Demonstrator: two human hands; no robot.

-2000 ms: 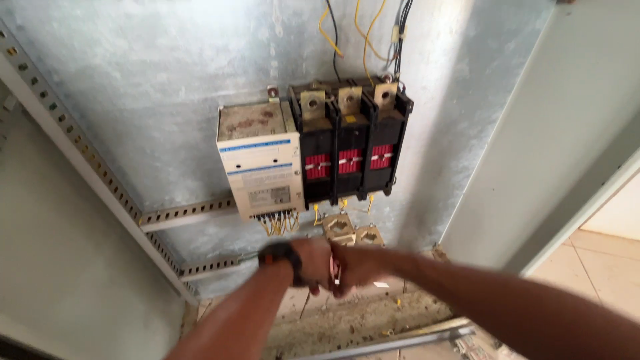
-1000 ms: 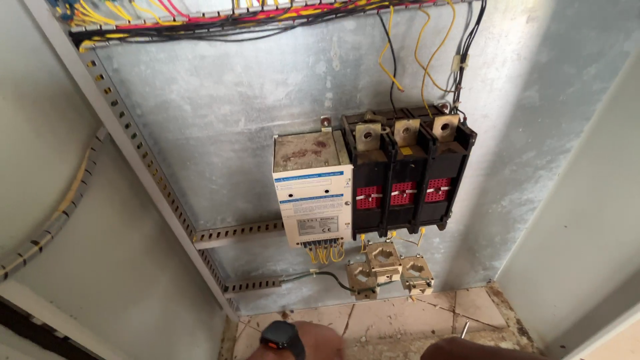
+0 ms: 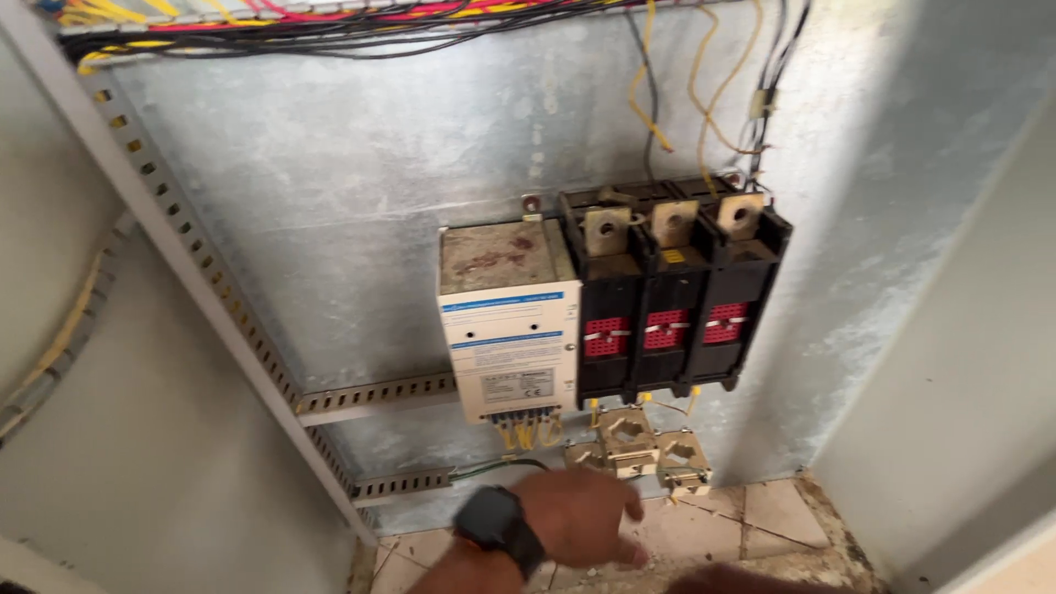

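My left hand [image 3: 582,516], with a black watch on its wrist, reaches in from the bottom, just below the beige current transformers [image 3: 629,444]. Its fingers are spread and nothing shows between them; whether it touches a transformer cannot be told. Only a dark, blurred part of my right arm [image 3: 742,582] shows at the bottom edge, its hand out of view. Above the transformers, a black three-pole contactor [image 3: 681,289] with red grilles is mounted on the back panel. Against its left side stands a cream control module [image 3: 511,346] with yellow wires under it.
Slotted metal rails [image 3: 375,394] run down and across the left side of the cabinet. Colored wire bundles [image 3: 330,37] cross the top. Loose yellow wires [image 3: 639,95] hang above the contactor. Painted side walls [image 3: 932,379] flank the space, with floor tiles [image 3: 701,528] below.
My hands were together near the transformers two seconds ago, then apart at the bottom edge. Since then my left hand has moved up toward the transformers, and my right hand has left the view.
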